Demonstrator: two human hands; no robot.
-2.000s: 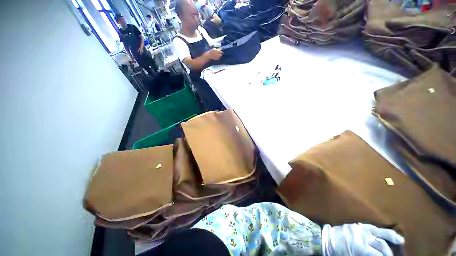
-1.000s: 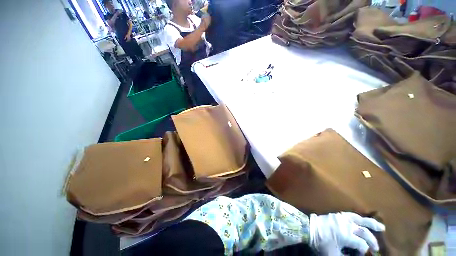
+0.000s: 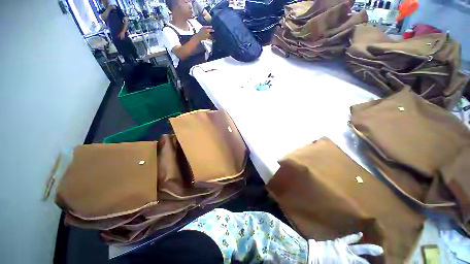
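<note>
A tan-brown handbag (image 3: 330, 180) with a small gold plate lies in front of me at the table's near edge, its lower part cut off by the picture. My left hand (image 3: 344, 251), in a white glove below a blue floral sleeve, is at the bag's near side at the bottom edge. Its fingers are spread, and I see nothing gripped in it; its lower part is cut off. My right hand is not in view.
Brown bags are stacked at my left (image 3: 111, 180) by green crates (image 3: 149, 103). More brown bags (image 3: 407, 139) lie right and at the back. Small tools (image 3: 264, 85) and a yellow block (image 3: 430, 255) are on the white table (image 3: 288, 113). A person (image 3: 183, 38) handles a black bag.
The view has turned right, so everything sits further left in the picture. My left hand's fingers have spread from a more curled pose. The person across has lifted and turned the black bag.
</note>
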